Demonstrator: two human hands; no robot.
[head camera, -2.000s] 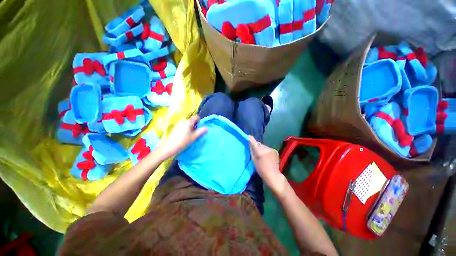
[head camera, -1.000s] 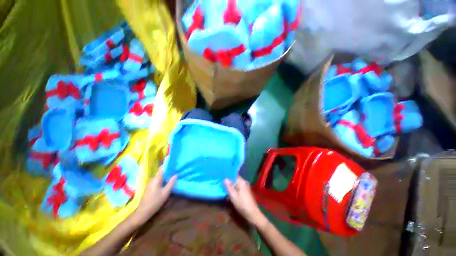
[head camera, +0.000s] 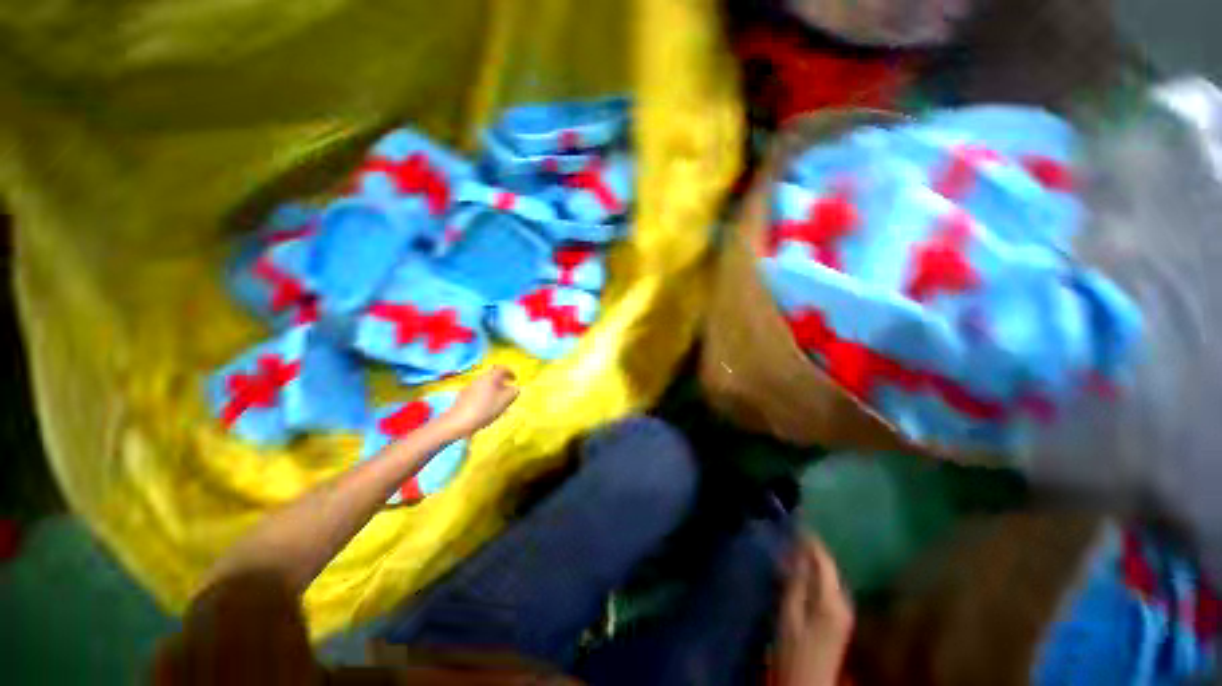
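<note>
My left hand (head camera: 483, 398) is over the near side of the yellow sack, close to a light-blue plush piece with a red bow (head camera: 426, 462). It looks like a loose fist with nothing visible in it. My right hand (head camera: 813, 603) is low in the view, right of my knees, blurred and partly cut off by the bottom edge; whether it holds anything cannot be told. No plush piece lies on my jeans-covered lap (head camera: 563, 536). Several blue pieces with red bows (head camera: 422, 322) lie heaped in the yellow sack.
The yellow woven sack (head camera: 81, 268) spreads open at the left. A brown carton (head camera: 751, 355) heaped with blue and red pieces stands at the upper right. More blue pieces (head camera: 1106, 623) show at the lower right edge. A pale grey sack (head camera: 1152, 201) is at the right. Green floor shows between them.
The view has swung left, and the red stool is out of view. The blue piece that both hands held has left my lap. My hands are apart, the left reaching over the sack.
</note>
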